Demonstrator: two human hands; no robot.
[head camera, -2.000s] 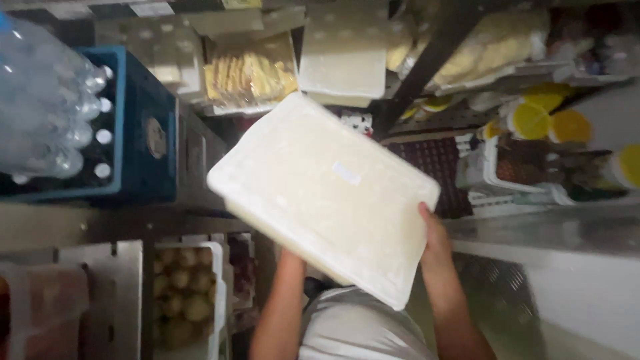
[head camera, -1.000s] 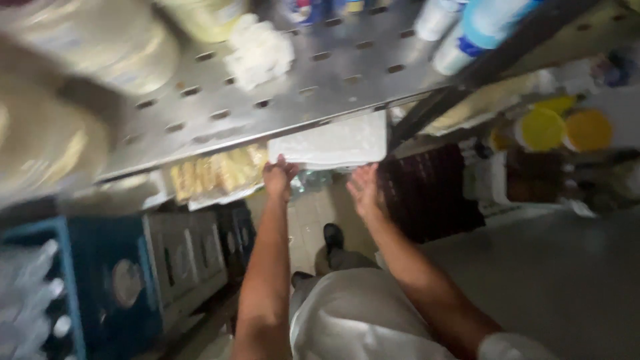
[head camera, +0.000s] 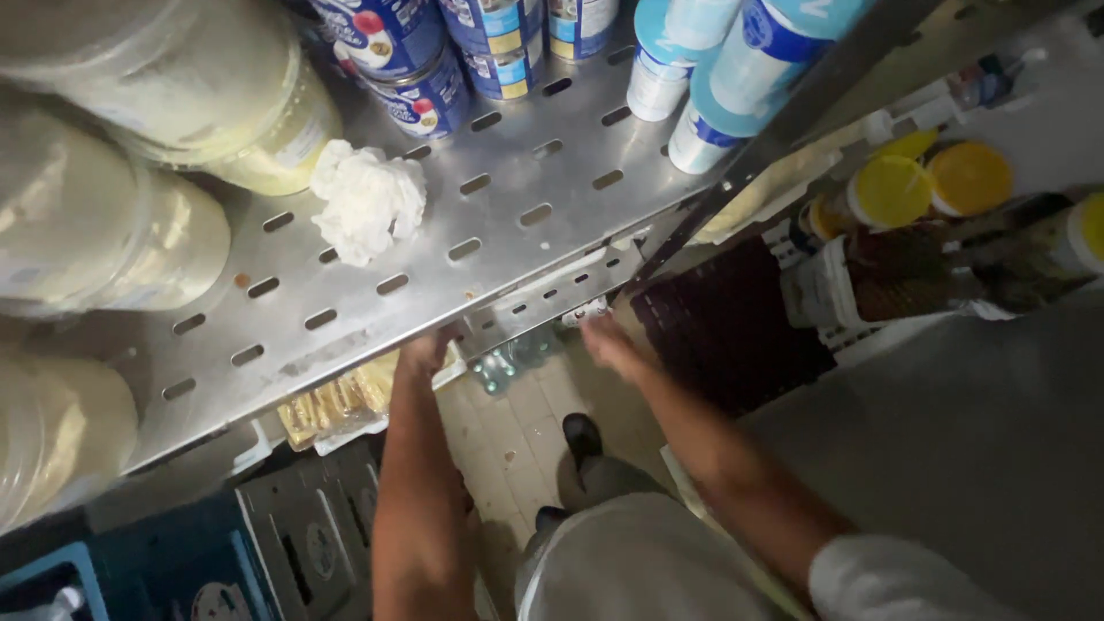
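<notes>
My left hand (head camera: 424, 348) reaches under the front edge of the perforated metal shelf (head camera: 517, 226), and its fingers are partly hidden there. My right hand (head camera: 608, 338) is below and in front of that same shelf, near a small white item (head camera: 585, 311); whether it touches it is unclear. Between the hands lies a bare stretch of the lower perforated shelf (head camera: 539, 297). Packs of yellowish food in clear wrap (head camera: 332, 405) sit beside my left hand. No white lidded container shows in either hand.
Large tubs (head camera: 164, 233), crumpled white plastic (head camera: 369, 200), blue cans (head camera: 423, 99) and blue-and-white canisters (head camera: 707, 129) stand on the upper shelf. Below are bottles (head camera: 504, 366), a blue crate (head camera: 78, 569) and a dark red crate (head camera: 733, 328). Yellow-lidded containers (head camera: 893, 191) are at right.
The white lidded container, held in both hands two seconds ago and at the lower shelf one second ago, is out of sight. The view has shifted to show more of the upper shelf.
</notes>
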